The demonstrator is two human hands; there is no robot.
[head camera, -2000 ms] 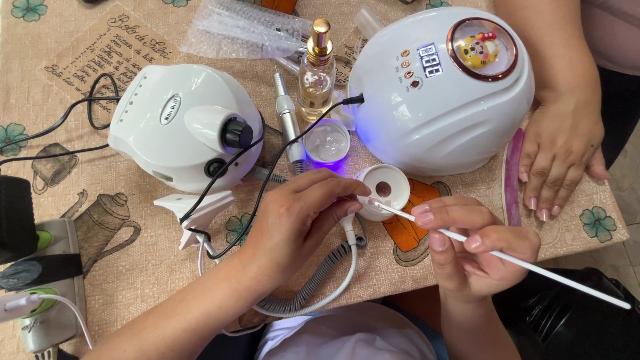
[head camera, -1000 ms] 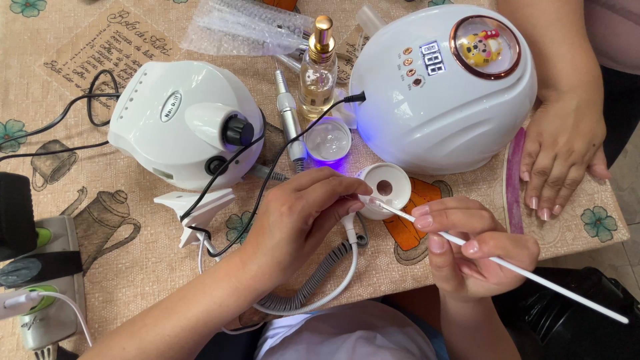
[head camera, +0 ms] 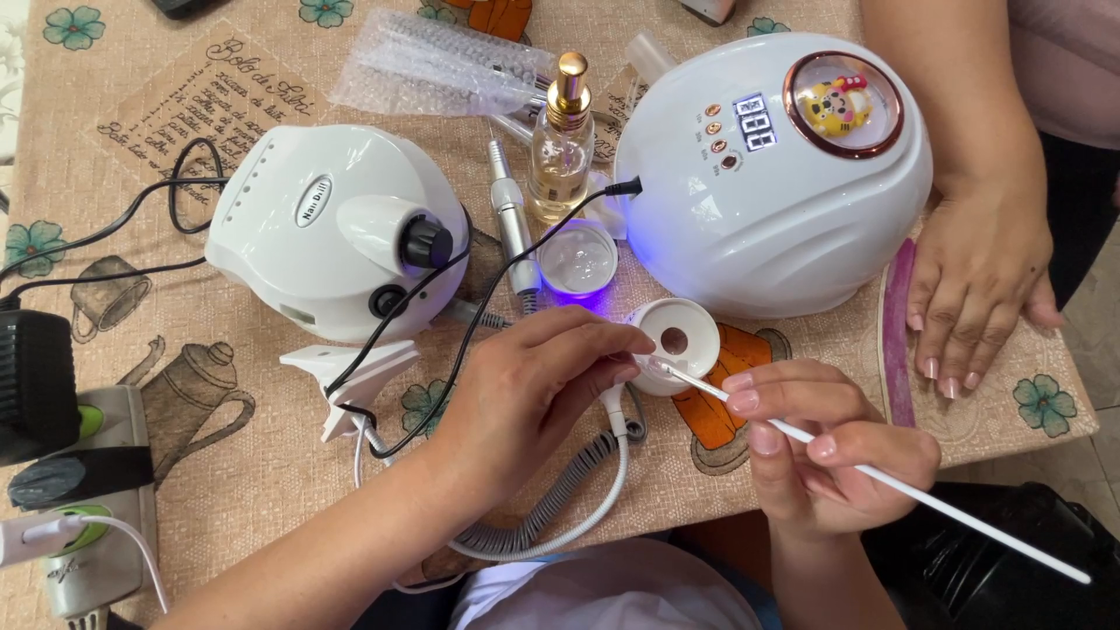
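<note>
My right hand grips a thin white-handled nail brush between thumb and fingers. The brush tip meets the fingertips of my left hand, where a small clear piece seems pinched; its exact shape is hard to tell. Right behind these fingertips is a small white round container with a dark round spot inside. An open jar of clear gel stands farther back, beside the metal nail drill handpiece. The white nail lamp, with a lit display and blue glow, stands behind my hands.
A white nail drill machine stands at left, its cables crossing the patterned tablecloth. A gold-capped glass bottle and bubble wrap are at the back. At right, another person's hand rests by a purple nail file. A power strip is at lower left.
</note>
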